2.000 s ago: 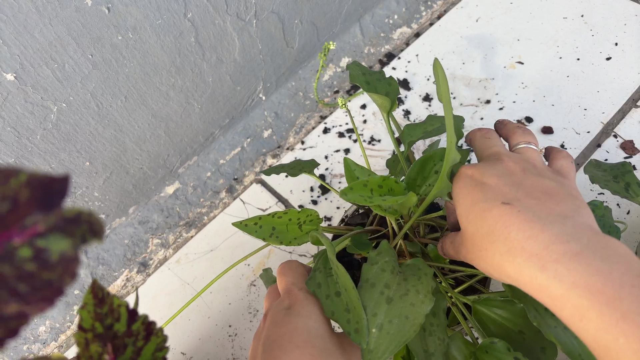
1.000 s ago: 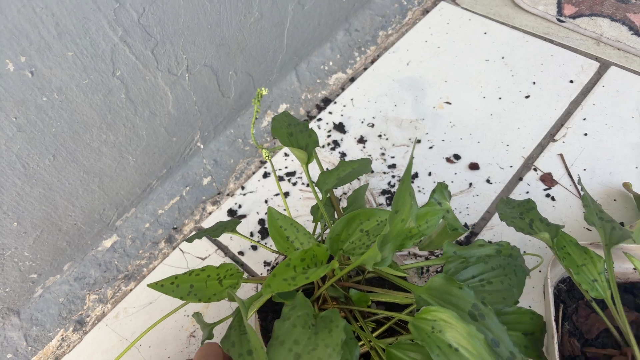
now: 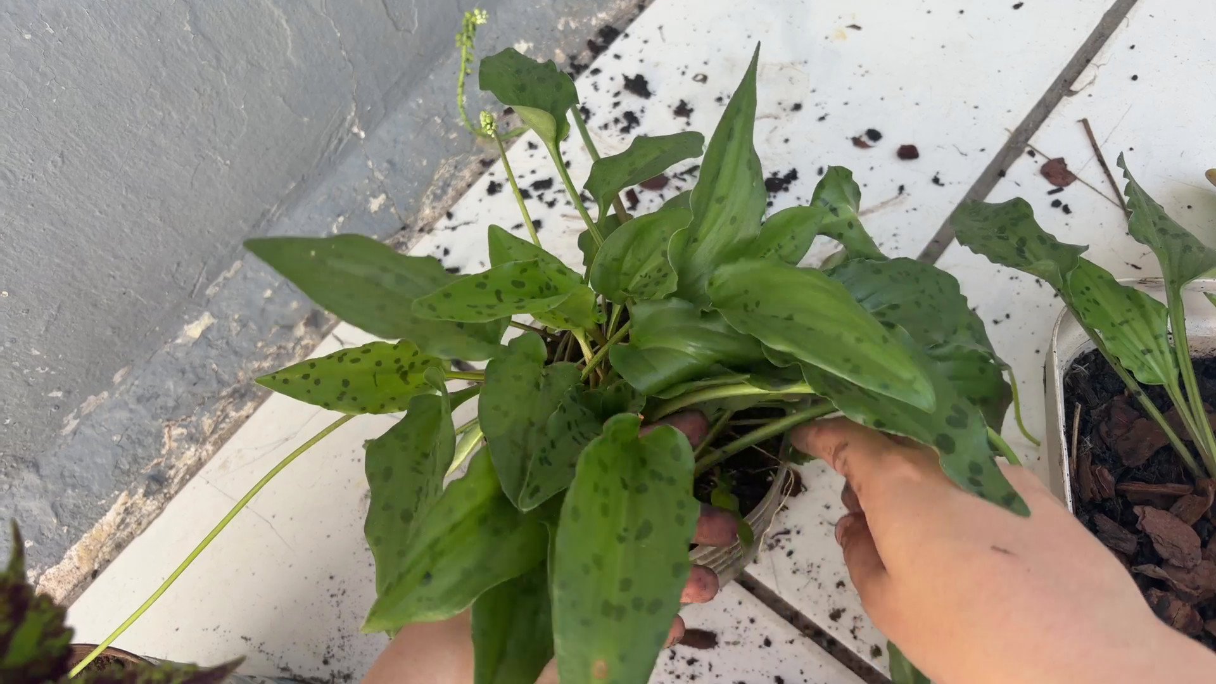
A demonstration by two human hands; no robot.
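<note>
A leafy plant with dark-spotted green leaves (image 3: 608, 532) fills the middle of the head view, rooted in dark soil in a clear plastic pot (image 3: 760, 521). Beneath the leaves my left hand (image 3: 708, 556) grips the pot's side, its soil-stained fingertips showing and most of the palm hidden. My right hand (image 3: 936, 518) is at the pot's right rim, thumb and fingers apart under the overhanging leaves; whether it presses on the pot or a stem is hard to tell. Thin flower stalks (image 3: 513, 180) rise at the plant's back.
At right stands a white planter (image 3: 1056, 408) with bark chips and similar spotted leaves. A grey wall (image 3: 171, 142) runs along the left. Soil crumbs (image 3: 636, 85) lie scattered over the white floor tiles (image 3: 912, 57). Dark patterned leaves (image 3: 38, 617) show at lower left.
My right hand, out of view one second ago, is back at the pot's right side. My left hand, then barely showing at the bottom edge, is now around the pot, whose clear side has come into view.
</note>
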